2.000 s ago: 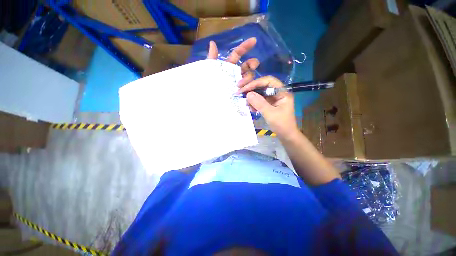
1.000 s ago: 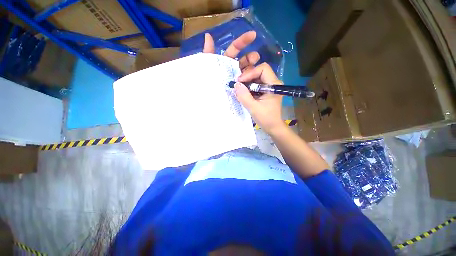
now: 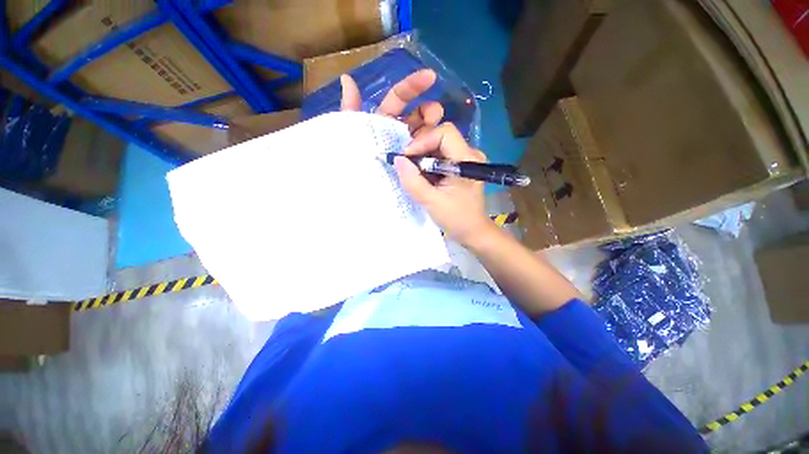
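Observation:
The pick list (image 3: 293, 213), glaring white with faint print along its right side, is spread in front of my body. My left hand (image 3: 399, 96) supports it from beneath; only fingers show past its top edge, and the palm is hidden. My right hand (image 3: 452, 191) grips a dark pen (image 3: 479, 170) with a clear part, its tip at the printed upper right area of the list. A navy bagged garment (image 3: 457, 102) in clear film, with a hanger hook, shows behind my left fingers; whether it touches the hand cannot be told.
A blue rack (image 3: 200, 44) with cartons stands upper left. A large brown carton (image 3: 674, 115) is at right, with dark bagged garments (image 3: 656, 297) on the floor below it. A white panel (image 3: 53, 244) is at left. Yellow-black tape (image 3: 146, 291) crosses the grey floor.
The view has shifted, showing more of the rack and the bagged garments on the floor. The pen has moved slightly over the printed area. Both hands keep their holds.

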